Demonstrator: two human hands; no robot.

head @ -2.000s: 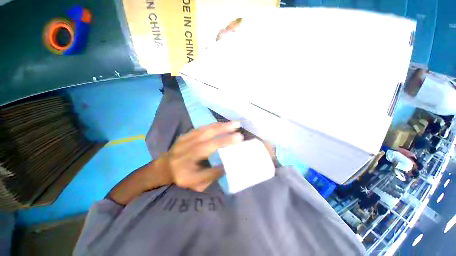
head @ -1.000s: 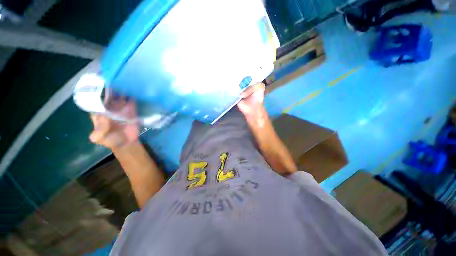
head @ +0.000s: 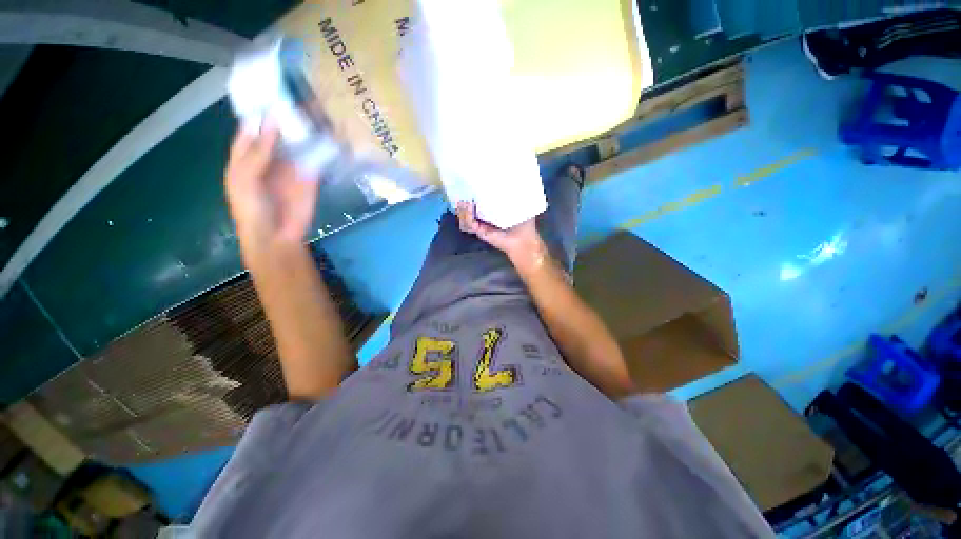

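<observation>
My left hand (head: 269,195) is raised at the upper left and holds a blurred, pale, shiny curl that looks like a label strip (head: 276,95). My right hand (head: 501,234) grips the near end of a slim white product box (head: 479,116), with fingers at its lower edge. The box's upper part is overexposed, and I see no barcode on it. The box is in front of a yellow-tan printed carton (head: 353,105) on the bench.
The green bench (head: 116,258) has brown flattened cartons (head: 221,347) beside it. A wooden pallet (head: 674,118) lies beyond the printed carton. Open brown cartons (head: 648,305) are on the blue floor at the right, with blue stools (head: 901,116) farther out.
The product box has turned from its broad white and blue faces to a slim white one, uncovering the printed carton. My left hand has moved up with the strip.
</observation>
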